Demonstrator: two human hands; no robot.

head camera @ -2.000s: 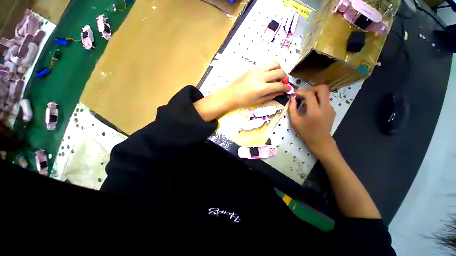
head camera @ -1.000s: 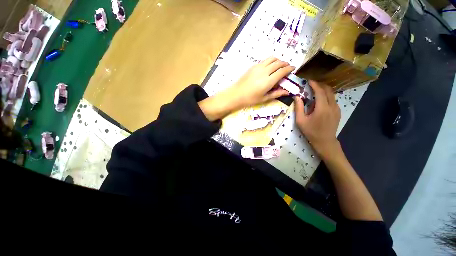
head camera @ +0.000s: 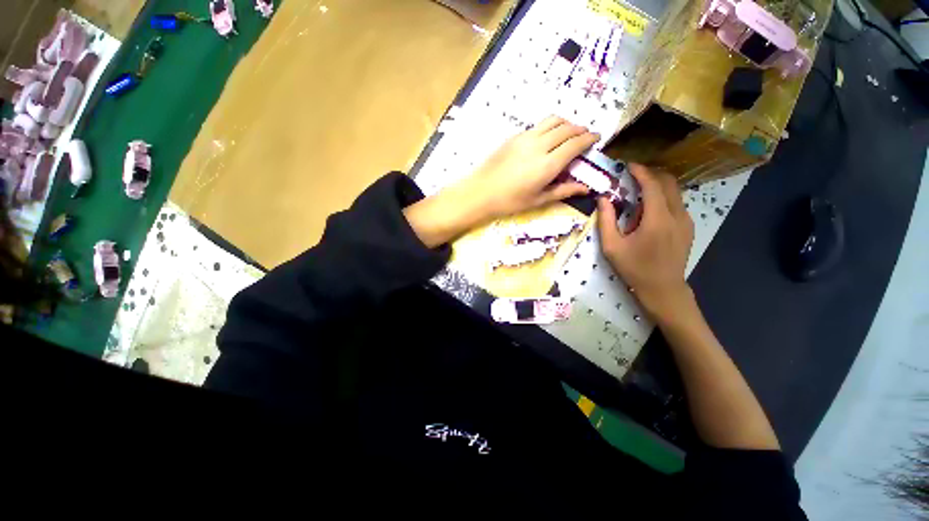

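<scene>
My left hand (head camera: 525, 168) and my right hand (head camera: 652, 236) hold a small pink housing (head camera: 591, 175) between their fingers, over the white speckled board (head camera: 601, 331). A black part shows just below the housing; what it is cannot be told. Thin curved strips (head camera: 535, 244) lie on a yellow sheet (head camera: 506, 283) below the hands. A pink-and-white unit with a black rectangle (head camera: 530, 310) lies at the board's near edge. A black square pad (head camera: 568, 49) and slim parts (head camera: 601, 63) lie at the board's top.
A cardboard box (head camera: 677, 112) stands close beyond my right hand, with a pink unit (head camera: 756, 33) and a black piece (head camera: 743, 89) on top. A black mouse-like object (head camera: 815, 239) lies at right. The green belt (head camera: 97, 173) at left carries pink units and blue cylinders, beside heaped housings (head camera: 43, 97).
My hands moved slightly apart around the housing, whose long pink side now shows, then stayed nearly still. The units and blue cylinders on the belt shifted relative to the brown sheet.
</scene>
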